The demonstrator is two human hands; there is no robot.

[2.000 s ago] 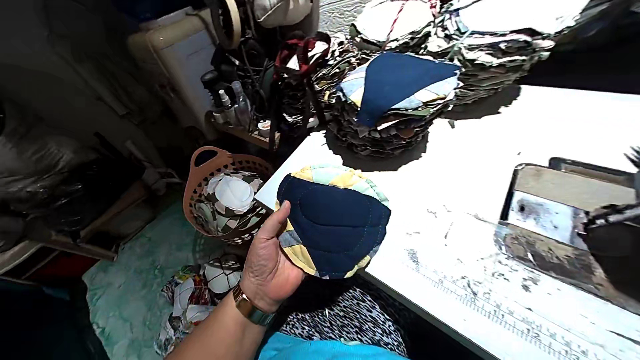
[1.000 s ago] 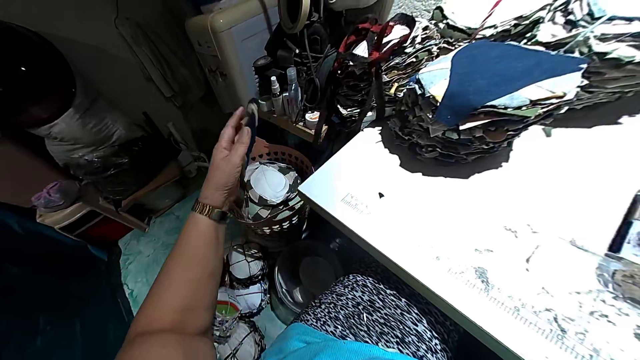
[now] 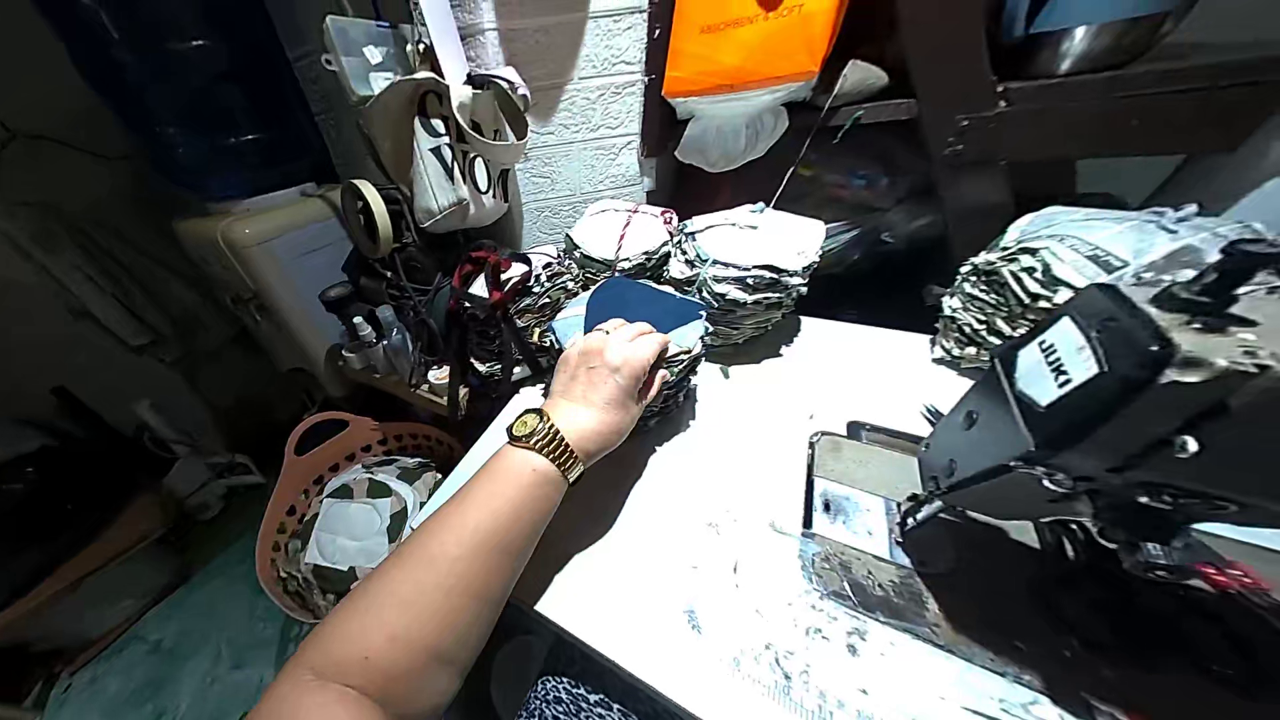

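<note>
My left hand [image 3: 606, 385], with a gold-coloured watch on its wrist, lies over the near edge of a stack of round patchwork cloth pieces [image 3: 680, 372] at the back left of the white table [image 3: 740, 480]. Its fingers rest on the top piece, which has a navy panel [image 3: 640, 303] and light blue parts, and its thumb bends at the stack's right side. The palm side of the grip is hidden. Behind stand two tied stacks of round pieces [image 3: 618, 232] [image 3: 752, 240] with white tops. My right hand is out of view.
A black Juki sewing machine [image 3: 1040, 400] stands at the right, its metal plate [image 3: 860, 470] in the table. A bagged stack of cloth [image 3: 1010, 300] is behind it. Left of the table are an orange-brown basket [image 3: 285, 530] of cloth pieces and a shelf with spray bottles [image 3: 395, 345].
My left hand held a round navy and yellow piece over the table, then moved left over the basket. It is now at the stack, without that piece in sight. The view has swung up and right.
</note>
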